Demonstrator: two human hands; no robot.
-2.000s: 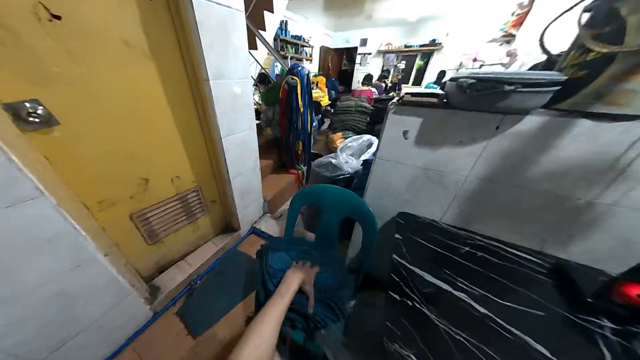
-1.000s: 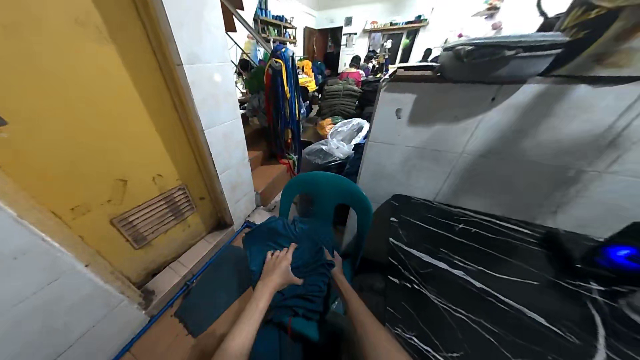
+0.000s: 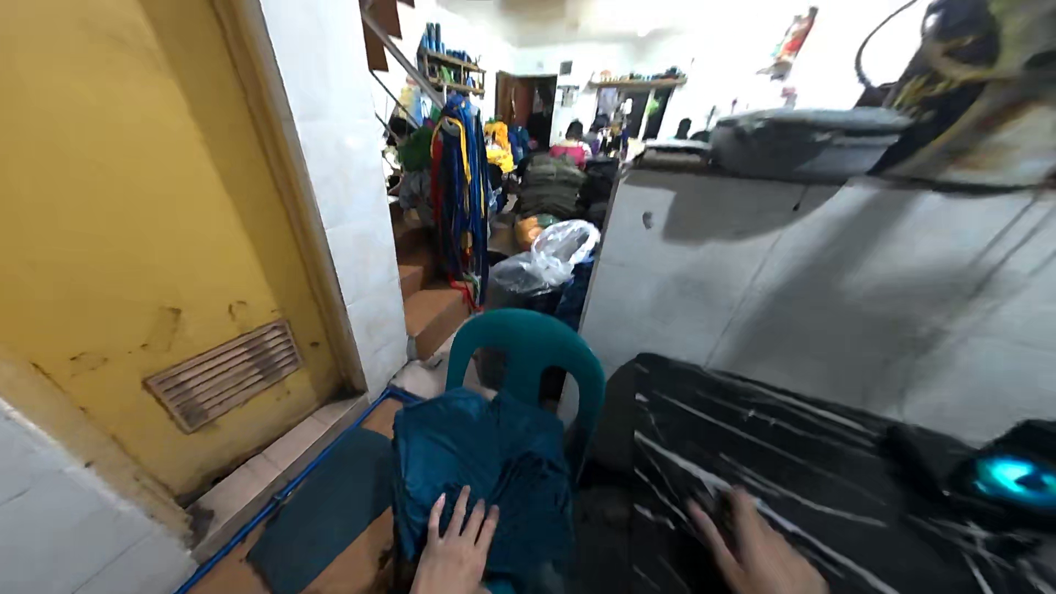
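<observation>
Teal fabric (image 3: pixel 528 462) lies spread over the seat of a green plastic chair (image 3: pixel 528 330). My left hand (image 3: pixel 458 540) rests flat on the fabric with its fingers apart. Over the black marble-patterned table (image 3: pixel 775 429) at the right is my right hand (image 3: pixel 755 536), blurred, its thumb and fingers curved around something small and dark that cannot be made out. Whether it grips that thing is unclear. A flat dark teal piece (image 3: pixel 330 503) lies left of the chair, on a brown surface beside a blue edge.
A yellow door (image 3: pixel 140 206) with a vent stands left. Right of the chair rises a tiled half wall (image 3: pixel 742 280) with a grey bag (image 3: pixel 808 144) on top. Behind are brown steps (image 3: pixel 437 318), hanging straps (image 3: pixel 462 181), a clear plastic bag (image 3: pixel 553 256) and distant people. A glowing device (image 3: pixel 1015 474) sits far right.
My right hand has left the teal fabric, where it was a second ago, and is now over the black table. My left hand remains on the fabric. The device's light went from red to blue, then cyan.
</observation>
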